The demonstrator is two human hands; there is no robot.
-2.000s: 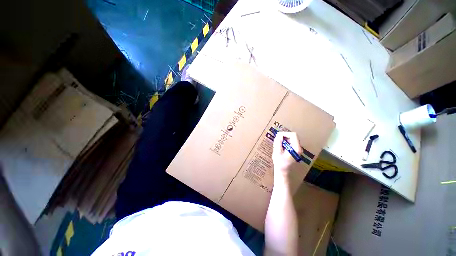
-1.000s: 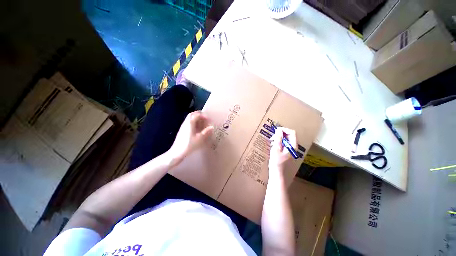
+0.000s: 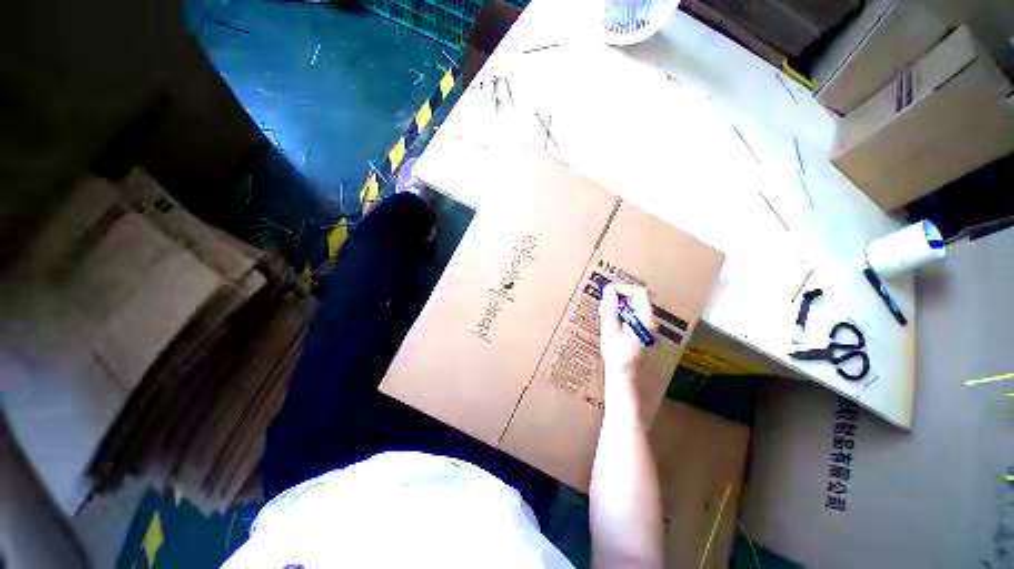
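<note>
A flat carton (image 3: 489,356) lies tilted across my lap and the near corner of the table, its crease running between the logo half and the text half. My right hand (image 3: 626,325) is closed on a marker pen (image 3: 636,323), over the printed text panel (image 3: 575,350). The pen's tip end is near the dark bars at the panel's top; the hand hides part of the print, and contact cannot be told. My left hand is out of the picture.
White-topped table (image 3: 634,122) with scissors (image 3: 839,352), a dark pen (image 3: 885,297), a white cylinder (image 3: 906,248), thin strips and a fan (image 3: 636,17). Carton stack (image 3: 211,367) at the left. Upright carton (image 3: 923,117) far right; large printed carton (image 3: 890,489) below the table edge.
My left hand, over the carton's logo half one second ago, has left the picture. A different carton top may be showing; this cannot be told. My right hand stays over the text with the pen.
</note>
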